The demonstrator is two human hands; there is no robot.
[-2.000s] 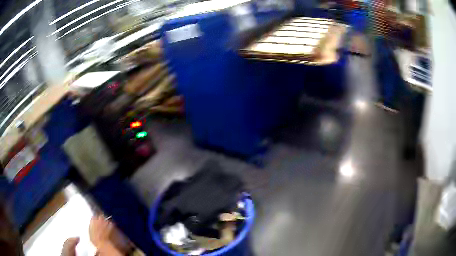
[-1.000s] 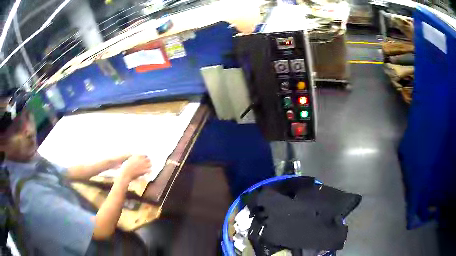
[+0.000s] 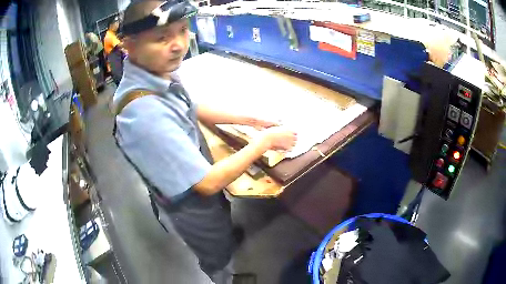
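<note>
Neither of my hands is in view. Nearest in front of me is a round blue scrap bin (image 3: 314,260), cut off by the bottom edge, with black sheet material (image 3: 391,252) and white and tan offcuts (image 3: 347,242) in it. Beyond it another person (image 3: 166,122) in a light blue shirt and dark apron stands at a blue press (image 3: 338,41). That person's hands (image 3: 277,137) are at the near edge of a large white sheet (image 3: 261,89) on the press's reddish-brown board (image 3: 333,147).
A dark control panel (image 3: 449,127) with lit buttons hangs at the right. A white table (image 3: 52,222) on the left bears a dark blue die (image 3: 20,245) and curved white strips (image 3: 12,194). A grey-floored aisle (image 3: 111,166) runs between. A person in orange (image 3: 112,47) is farther back.
The view has swung left, so the press, person and bin sit farther right, and the left table has come into view. The hand-like shapes low left two seconds ago are gone.
</note>
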